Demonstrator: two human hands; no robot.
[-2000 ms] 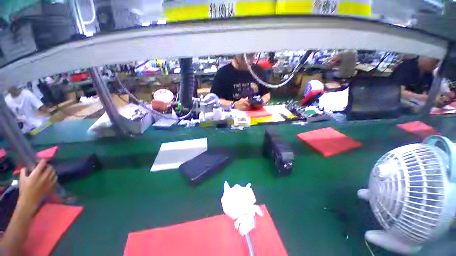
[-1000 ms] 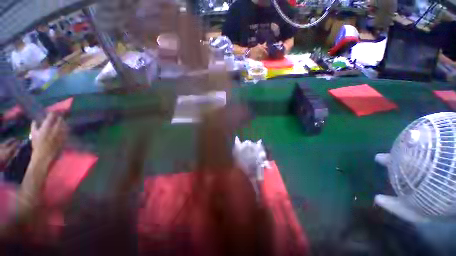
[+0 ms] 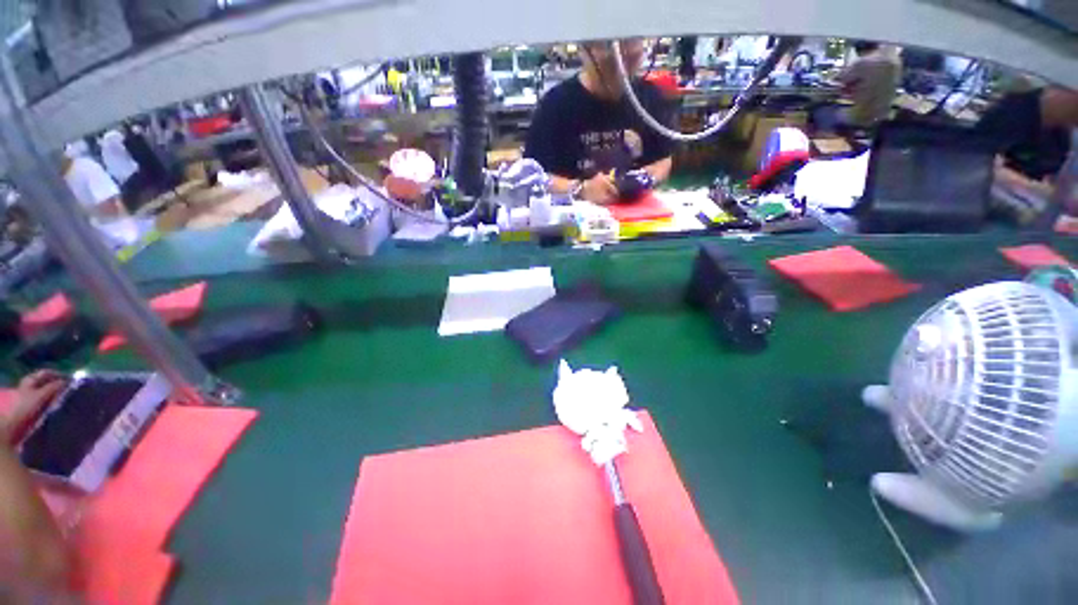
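Note:
Neither of my hands is in view. The wiping stick (image 3: 635,553) lies on the right part of the red work mat (image 3: 473,514), its dark grip towards me. Its head is a bunched white wiping cloth (image 3: 591,404) with pointed ends, at the mat's far edge. A black device (image 3: 560,323) lies flat on the green bench beyond the mat, against a white sheet (image 3: 497,298). Another black device (image 3: 732,298) stands on its narrow side to the right.
A fan (image 3: 987,390) with a trailing cord stands at right. Small red pads (image 3: 842,278) lie farther back. At left are a metal post (image 3: 112,278), a neighbour's arm and a pale-rimmed box (image 3: 89,428). A person in black (image 3: 597,136) sits opposite. A shelf edge spans the top.
The blurred brown shape that crossed the mat one second ago is gone. The stick's dark grip now shows. At left, the neighbour's hand has shifted and the pale-rimmed box now shows. The camera view has shifted.

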